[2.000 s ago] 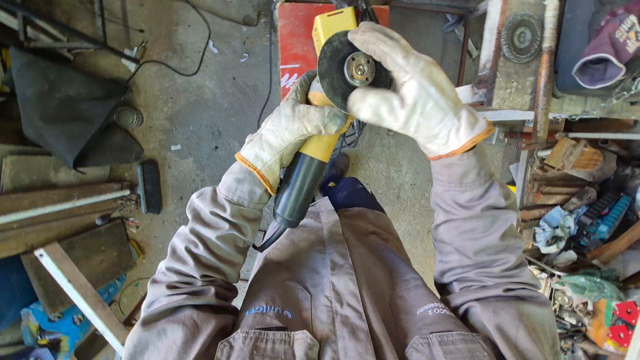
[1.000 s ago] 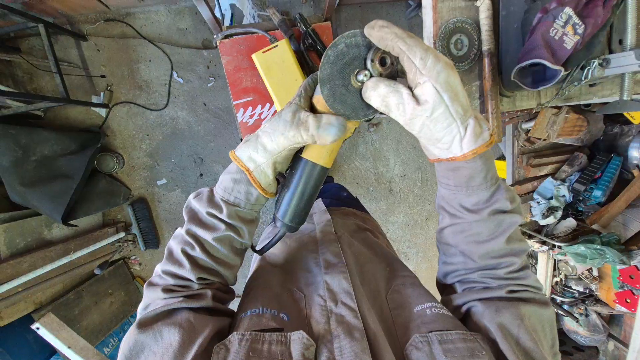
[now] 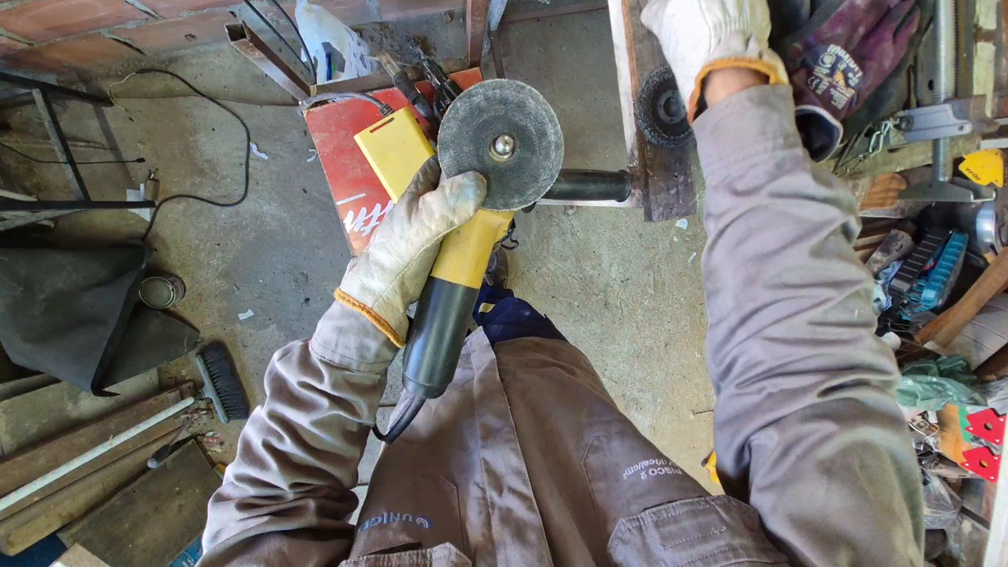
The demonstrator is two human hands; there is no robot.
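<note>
My left hand (image 3: 413, 244), in a pale leather work glove, grips a yellow and black angle grinder (image 3: 461, 272) by its body. The thumb lies against the grey abrasive disc (image 3: 528, 142), which faces up with the bare spindle showing at its centre. A black side handle (image 3: 589, 186) sticks out to the right. My right hand (image 3: 709, 35), gloved too, is over the bench at the top right, near a round wire brush wheel (image 3: 664, 106). Its fingers are partly cut off by the frame edge, so whether it holds anything is hidden.
A red box or panel (image 3: 335, 146) with a yellow case (image 3: 394, 150) lies behind the grinder. A purple glove (image 3: 854, 67) and a metal clamp (image 3: 941, 118) lie on the right bench. Left are a black cable (image 3: 246, 150), a brush (image 3: 222, 382) and wood boards (image 3: 134, 504).
My right hand has left the disc and moved up and right to the bench. The dark round nut or flange seen beside the disc is off the spindle. The view has shifted.
</note>
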